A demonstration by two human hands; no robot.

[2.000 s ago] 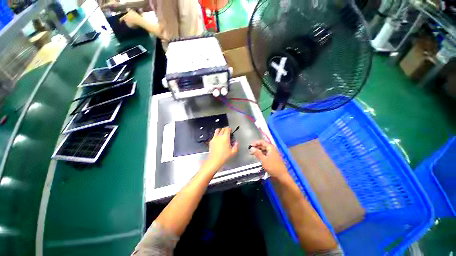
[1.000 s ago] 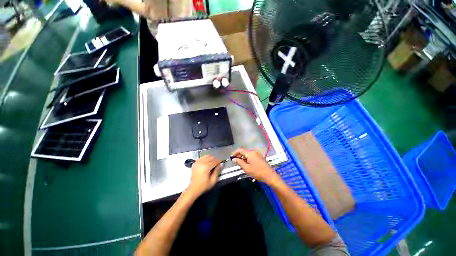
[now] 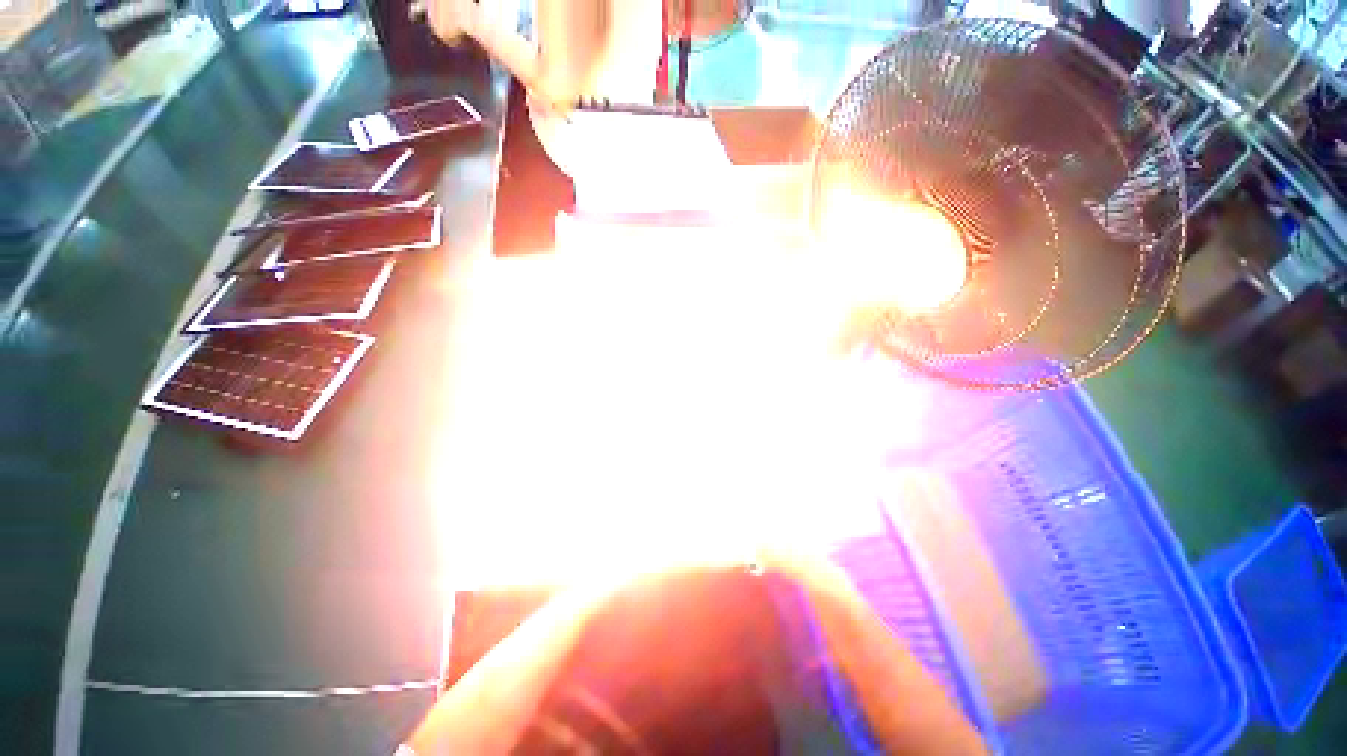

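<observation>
A white glare [image 3: 650,399] covers the test stand in front of me and hides its top and anything lying on it. The white-topped bench meter [image 3: 643,163] stands behind the glare, its front washed out. My left forearm reaches up to the glare's near edge; my left hand [image 3: 650,573] is almost lost in the light. My right forearm reaches in from the lower right; my right hand [image 3: 783,561] is also washed out. I cannot tell what either hand holds.
Several framed solar panels [image 3: 263,381] lie overlapping on the green bench [image 3: 296,576] at left. The pedestal fan [image 3: 1019,207] stands behind right, above the blue crate [image 3: 1093,561] with cardboard [image 3: 968,591] inside. A smaller blue crate [image 3: 1293,620] is at far right. A person's arm [image 3: 495,42] shows behind the meter.
The test stand has turned from grey metal to glaring white, hiding the black-backed panel and leads. My hands, earlier together at the stand's near edge, stay about there. The view has shifted slightly.
</observation>
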